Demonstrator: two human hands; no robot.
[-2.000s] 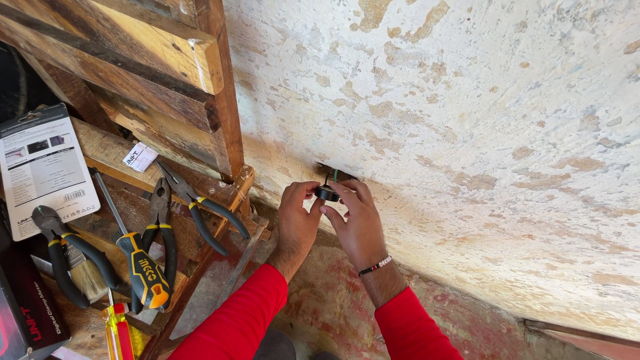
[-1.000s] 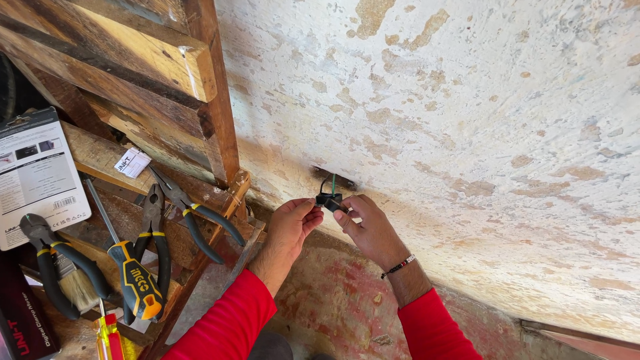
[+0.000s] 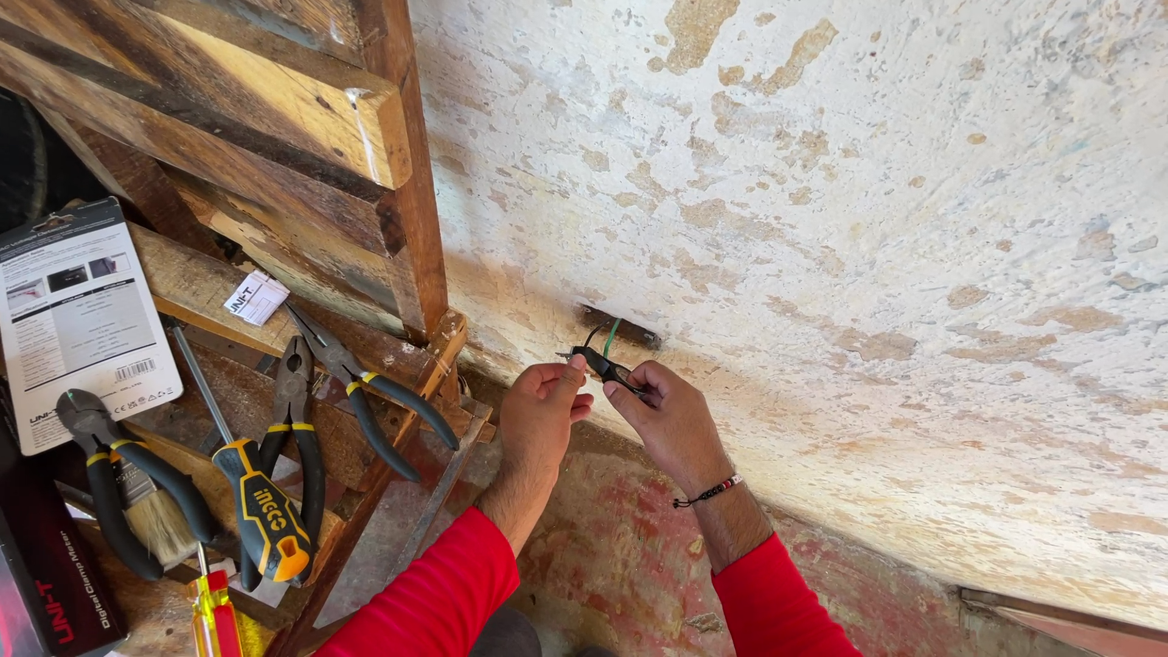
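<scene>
My left hand (image 3: 545, 411) is raised just below a recess in the wall, its thumb and forefinger at the tip of a small black item (image 3: 602, 365), perhaps a tool or a piece of electrical tape; I cannot tell which. Around the item's right end close the fingers of my right hand (image 3: 666, 415). Out of the dark wall recess (image 3: 622, 326) come a green wire (image 3: 611, 338) and a black wire (image 3: 591, 336), which reach down to the black item. Their ends are hidden behind it and my fingers.
On the wooden rack at left lie long-nose pliers (image 3: 351, 365), combination pliers (image 3: 294, 411), diagonal cutters (image 3: 119, 456), an Ingeco-style screwdriver (image 3: 265, 511), a yellow-red screwdriver (image 3: 214, 611), a paintbrush (image 3: 155, 516) and a blister card (image 3: 78, 319). The peeling wall (image 3: 821, 228) rises ahead.
My hands have moved slightly apart, with the black item now stretching between them at a slant. More of the green wire and the black wire shows than two seconds ago.
</scene>
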